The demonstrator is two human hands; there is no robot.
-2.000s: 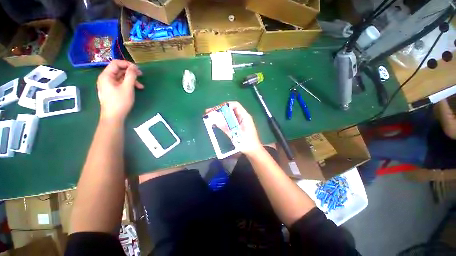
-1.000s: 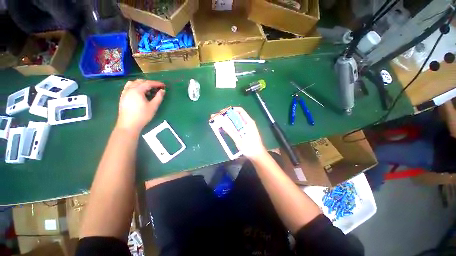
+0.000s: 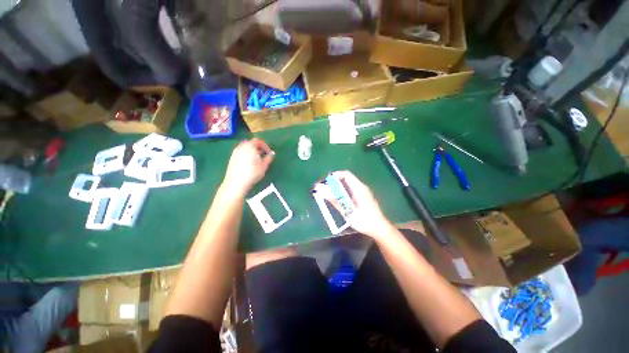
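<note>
My right hand (image 3: 358, 205) holds a white housing half (image 3: 325, 211) near the bench's front edge. A light-blue battery cell (image 3: 339, 193) lies along the housing's right side, partly under my fingers. My left hand (image 3: 248, 166) is raised over the bench with thumb and fingers pinched together. A tiny dark and reddish part (image 3: 265, 151) shows at its fingertips; what it is cannot be told. A second white housing half (image 3: 270, 208) lies flat on the bench between my hands.
Several white housings (image 3: 176, 171) lie at the left. A blue bin (image 3: 212, 114) and a box of blue cells (image 3: 274, 96) stand at the back. A small clear-white bottle (image 3: 304, 147) lies mid-bench. A mallet (image 3: 407, 185), blue-handled cutters (image 3: 450, 167) and a grey tool on a stand (image 3: 511, 131) are at the right.
The view has swung left, so everything sits further right. My left hand has come from near the blue bin towards the second housing, its fingers now pinched. My right hand still holds the housing.
</note>
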